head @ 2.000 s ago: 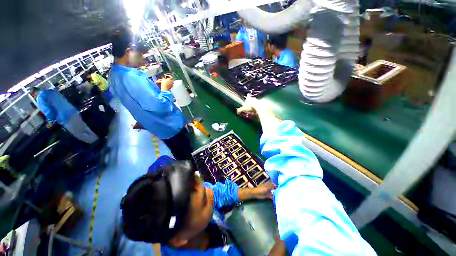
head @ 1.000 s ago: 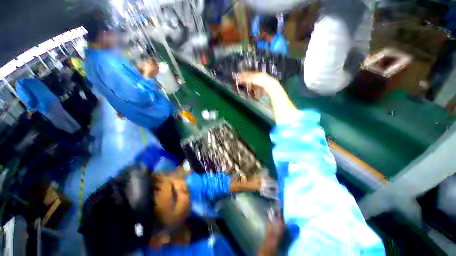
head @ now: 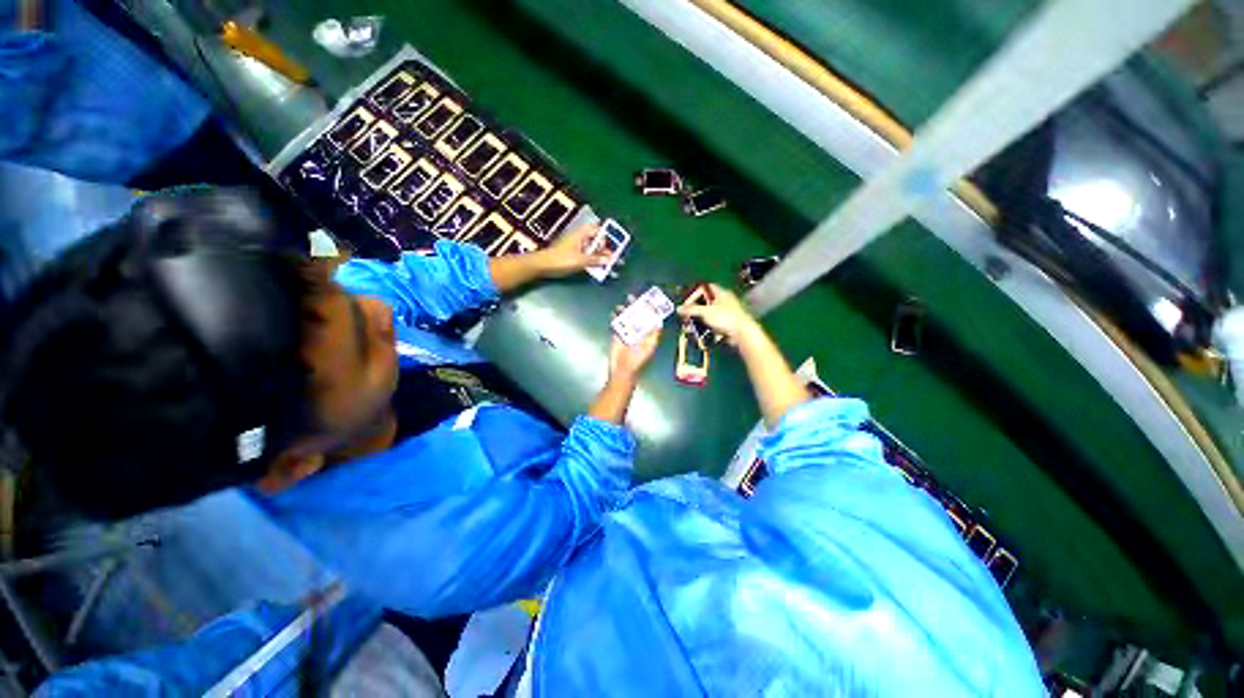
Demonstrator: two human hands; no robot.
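My left hand (head: 723, 316) reaches in from the lower right. Its fingertips are at two red-rimmed phone units, one at the fingers (head: 700, 295) and one just below them (head: 693, 361). Whether the fingers grip a unit or only touch it is too small to tell. My right hand is not in view. Beside my hand, another person's hand holds a white phone unit (head: 643, 315), and that person's other hand holds a white-rimmed unit (head: 606, 250).
The other person (head: 450, 505) leans in close at left. A black tray of gold-rimmed units (head: 437, 157) lies beyond their arms. Loose units (head: 658, 180) lie on the green bench (head: 546, 68). A white post (head: 941, 150) crosses the upper right. Another tray (head: 1003, 562) shows partly beside my sleeve.
The view has swung down and closer to the bench. My left hand has come from near the far belt to the phone units beside the other person's hands.
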